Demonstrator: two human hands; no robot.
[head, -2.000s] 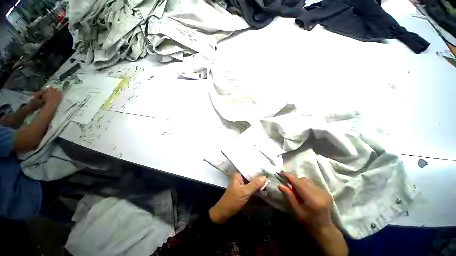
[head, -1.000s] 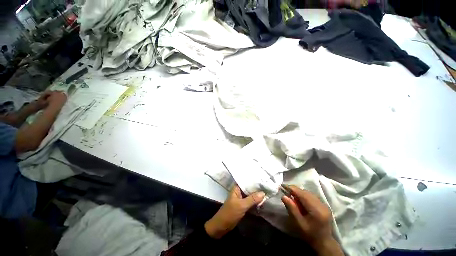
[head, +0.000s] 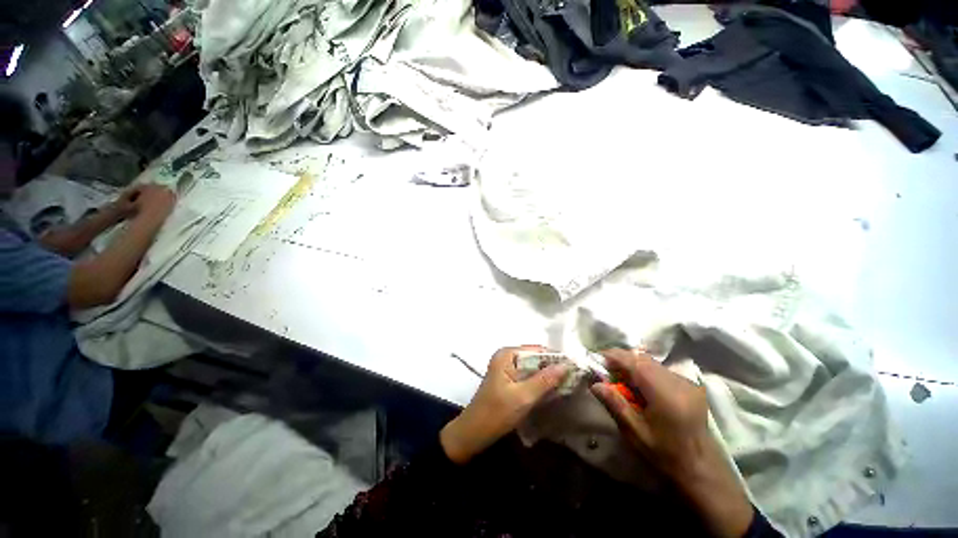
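The off-white garment (head: 767,389) lies spread over the table in front of me, with dark round buttons or snaps along its lower right edge. My left hand (head: 506,397) pinches a short folded end of it, which shows small dark marks. My right hand (head: 664,415) is closed around red-orange thread snips (head: 626,391), close beside the pinched cloth. The blades are mostly hidden between the fingers and the cloth. Loose threads are too small to make out.
A crumpled pale garment pile (head: 315,68) is at the far left, dark garments (head: 798,68) at the far side. A person (head: 53,305) works at the left beside a paper sheet (head: 247,210). A pale heap (head: 252,478) lies below the table edge (head: 315,346).
My left hand has turned and now pinches a small folded end; the flat strip in front of it has been drawn in. The red-orange handle shows more. The view has shifted a little.
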